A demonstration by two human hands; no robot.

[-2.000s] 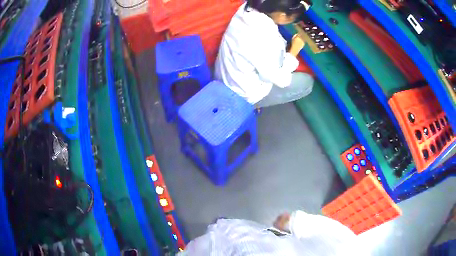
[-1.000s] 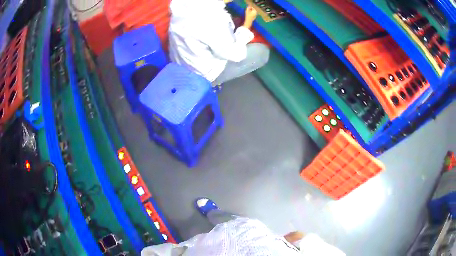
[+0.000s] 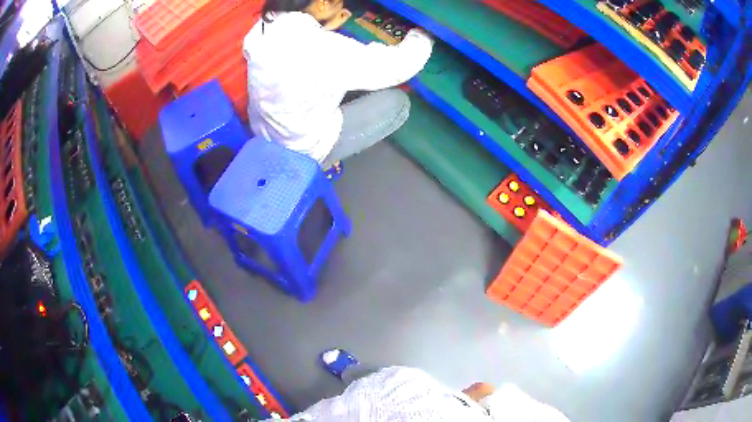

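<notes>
My right hand (image 3: pixel 478 390) shows as a small, blurred patch at the bottom, beside a white sleeve; its fingers and anything in it cannot be made out. My left hand is not in view. My white striped smock (image 3: pixel 404 396) fills the bottom middle, with one blue slipper (image 3: pixel 339 361) on the grey floor. Nearest ahead stand two blue stools, the front one (image 3: pixel 268 183) overlapping the rear one (image 3: pixel 196 115). An empty-looking orange-red grid tray (image 3: pixel 554 268) lies tilted by the right rack's foot.
Green-matted racks with blue edges curve along the left (image 3: pixel 124 280) and right (image 3: pixel 470 132). A person in white (image 3: pixel 305 78) crouches at the right rack, one arm reaching to a shelf. Orange-red trays (image 3: pixel 177 45) pile behind the stools. Lit round units (image 3: pixel 213 321) line the lower left.
The view has turned and shifted, so stools and right rack sit further left than two seconds ago. The crouching person's arm is now stretched further towards the shelf. The slipper has come into view since the first frame.
</notes>
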